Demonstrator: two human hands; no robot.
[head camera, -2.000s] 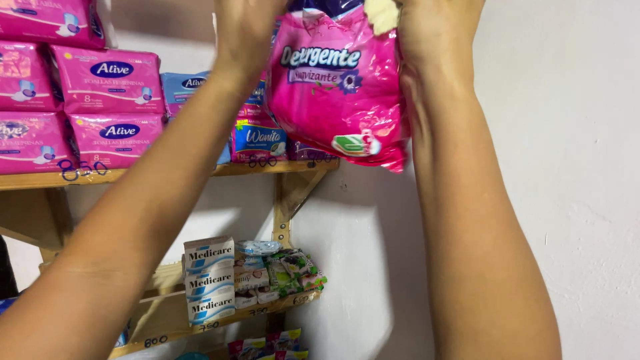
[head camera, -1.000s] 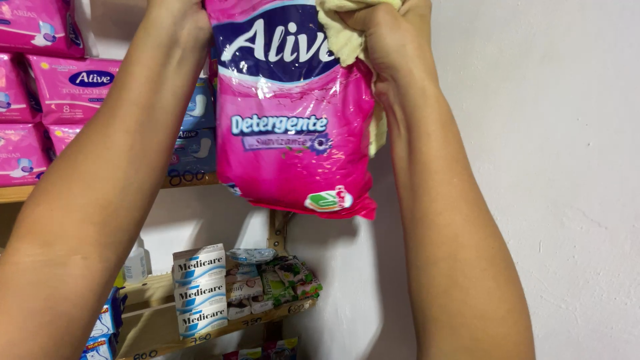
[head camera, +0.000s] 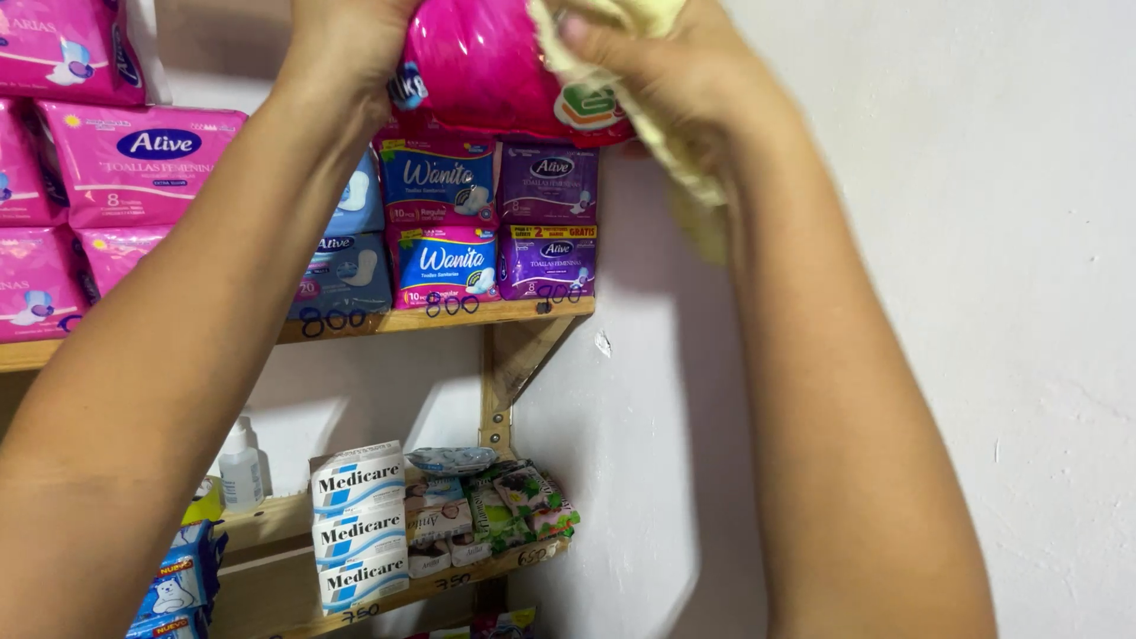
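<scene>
A pink plastic bag of Alive detergent is raised at the top of the view, its upper part cut off by the frame. My left hand grips its left side, the fingers mostly out of sight. On the right, my right hand holds a pale yellow cloth against the bag, with part of the cloth hanging below the palm. Behind and just below the bag are stacked packs of Wanita sanitary pads and purple Alive pads.
Pink Alive pad packs fill the left of the upper wooden shelf. On the lower shelf stand Medicare boxes, small soap packs, a clear bottle and blue packs. A white wall lies right.
The detergent bag, seen front-on a second ago, is now tipped so that mainly its lower end shows. Both hands have stayed at its sides, and the cloth now covers part of its right side.
</scene>
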